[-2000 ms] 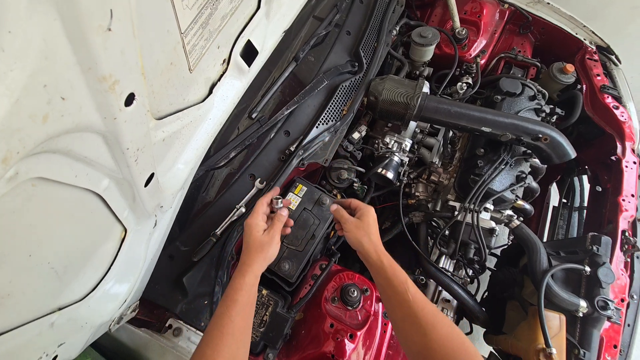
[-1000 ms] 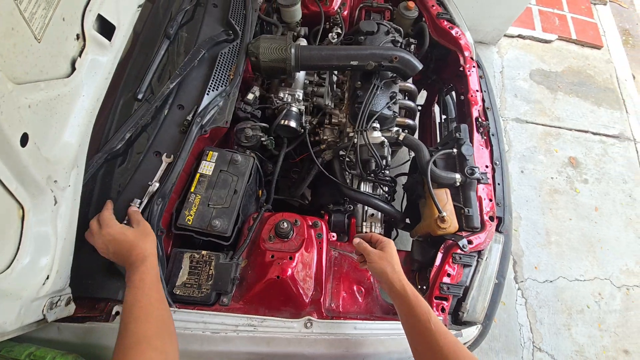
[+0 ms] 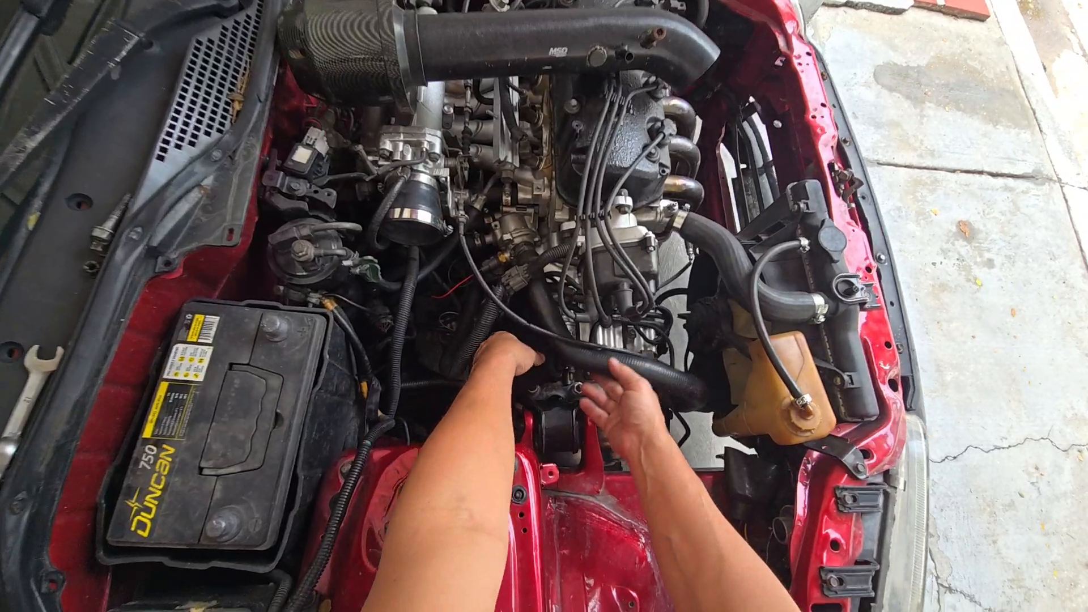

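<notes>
My left hand [image 3: 507, 350] reaches down among the hoses of the car engine; its fingers are mostly hidden, so I cannot tell what it touches. Beside it on the right, my right hand [image 3: 623, 405] has its fingers spread just under a thick black hose [image 3: 633, 364], with nothing seen in it. Between and below the hands sits a black mount [image 3: 558, 425] at the red body panel. Spark plug cables [image 3: 599, 204] run over the engine above the hands.
A car battery [image 3: 242, 425] stands in a black tray on the left. A wrench [image 3: 32, 391] and a metal socket tool [image 3: 104, 234] lie on the black cowl. An amber coolant reservoir [image 3: 786, 387] is at the right, near the radiator [image 3: 837, 340]. A black intake pipe [image 3: 527, 42] crosses the top.
My left hand has moved from beside the wrench on the cowl into the engine bay. My right hand has moved farther in, to the thick hose. The view is now closer to the engine.
</notes>
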